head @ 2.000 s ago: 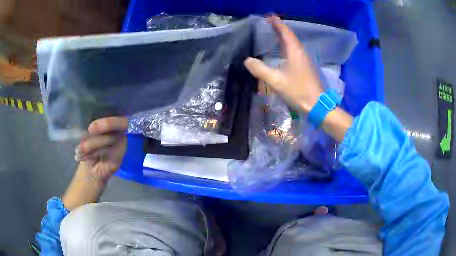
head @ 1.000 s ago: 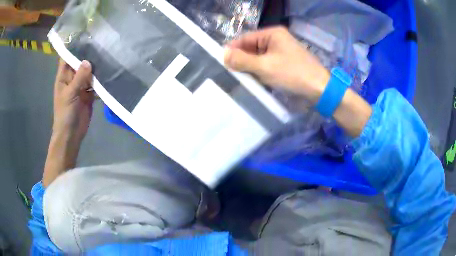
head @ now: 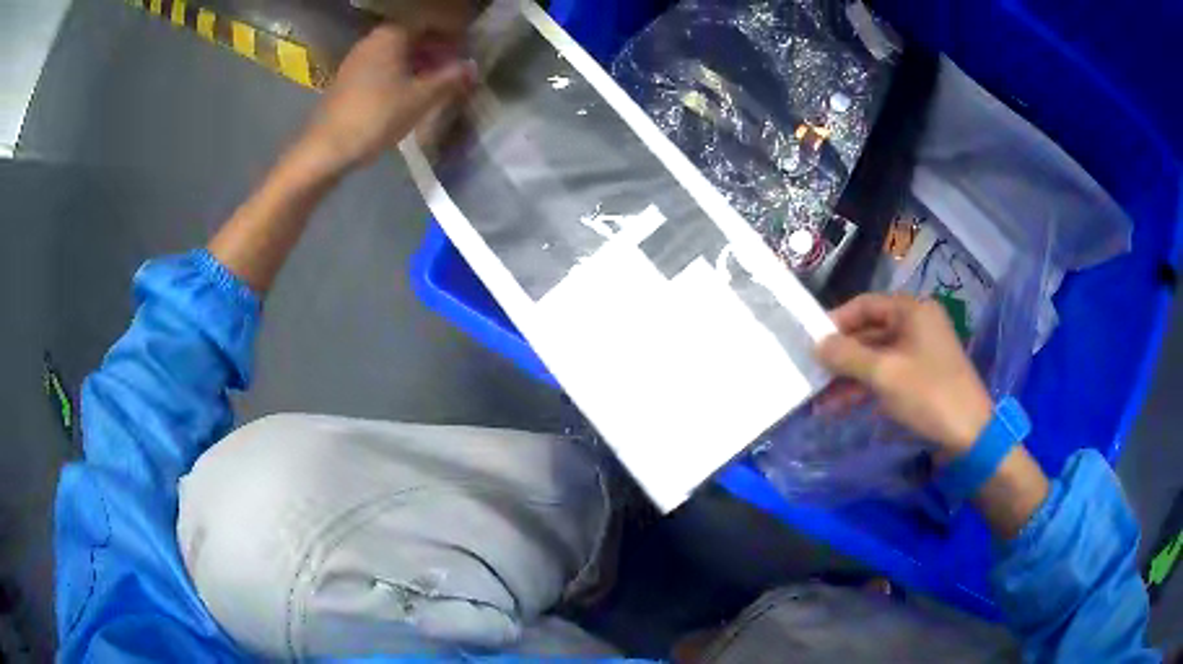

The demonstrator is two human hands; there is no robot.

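Note:
A flat white-bordered dark panel (head: 571, 169) is held tilted above the left part of the blue tote and my knee. Its lower part shows bright white from glare or a white area. My left hand (head: 389, 97) holds its upper left end; the fingertips are partly blurred. My right hand (head: 902, 363) pinches its lower right edge between thumb and fingers. A blue wristband (head: 989, 448) is on my right wrist.
The blue tote (head: 1142, 337) holds a crinkled clear bag (head: 727, 97) with dark and small orange parts, a frosted bag (head: 1005, 169), and a green patch (head: 954, 311). Yellow-black tape (head: 247, 42) crosses the grey floor at upper left. My knees are below.
Since one second ago, my left hand has moved from the panel's left edge to its upper end. My right hand has moved down its right edge. The view has shifted, and more tote contents show.

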